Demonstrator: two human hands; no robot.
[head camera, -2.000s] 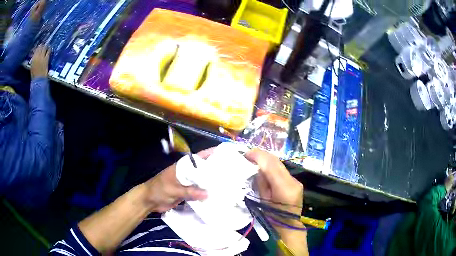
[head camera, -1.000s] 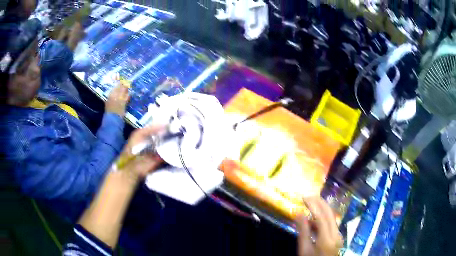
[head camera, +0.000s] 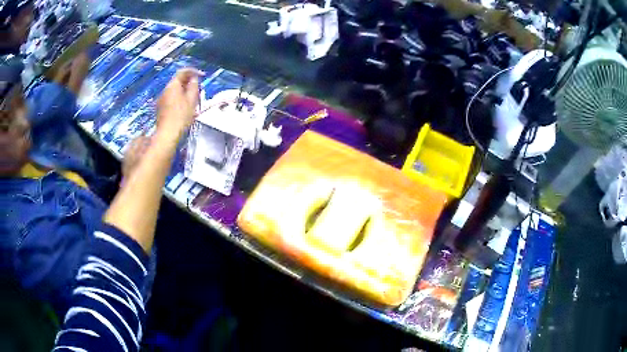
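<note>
A white housing (head camera: 234, 110) with a square flat white plate (head camera: 214, 152) rests on the bench, left of the orange padded rest (head camera: 344, 213). A thin lead from it ends in a yellow tip (head camera: 316, 117). My left hand (head camera: 177, 103) is at the upper left edge of the housing, its fingers bent; whether they touch or grip anything is unclear. My right hand is out of the picture. The pad has two curved slots and nothing on it.
A yellow bin (head camera: 440, 161) with small bits stands behind the pad. A dark upright driver (head camera: 488, 199), a fan (head camera: 601, 103) and a white unit (head camera: 522, 117) are at right. Black parts (head camera: 412, 75) lie behind. A seated person (head camera: 55, 227) in blue is close at left.
The white housing has gone from my left hand's hold above the bench edge to the bench left of the pad. My left hand has moved up and forward. My right hand has left the view.
</note>
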